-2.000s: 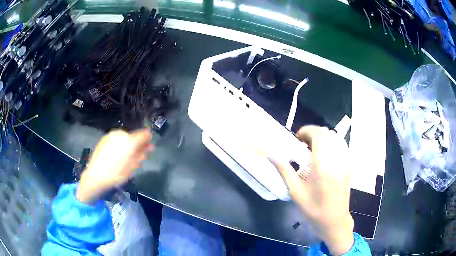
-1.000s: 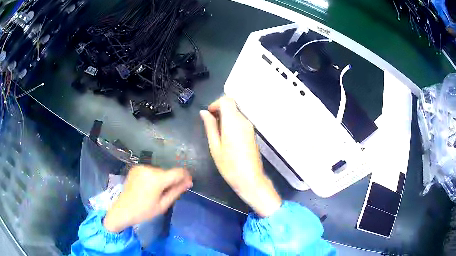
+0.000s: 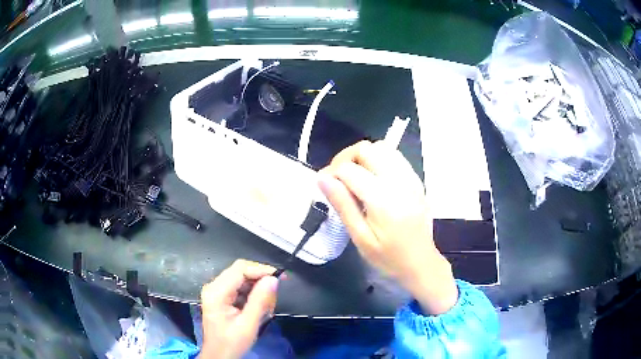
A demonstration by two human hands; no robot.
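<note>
A white plastic housing (image 3: 246, 179) lies on the dark mat, its open side facing away. A white flat cable (image 3: 314, 120) rises from inside it, near a round dark part (image 3: 270, 98). A black cable (image 3: 301, 245) runs from my left hand to a blocky connector at the housing's near right end. My left hand (image 3: 239, 301) pinches the cable below the housing. My right hand (image 3: 383, 207) is at the housing's right end, thumb and fingers close together; whether it holds something is unclear. Whether the connector is seated is unclear.
A pile of black cables (image 3: 98, 154) lies at left. A white backing sheet (image 3: 453, 154) with black adhesive pads (image 3: 464, 252) lies right of the housing. A clear bag of small parts (image 3: 548, 105) is at far right. A small bag of white pieces (image 3: 130, 336) is at lower left. A green conveyor (image 3: 393, 28) runs behind.
My left hand now holds a black cable, its connector at the housing. My right hand has moved from the housing's left side to its right end. The camera view has shifted.
</note>
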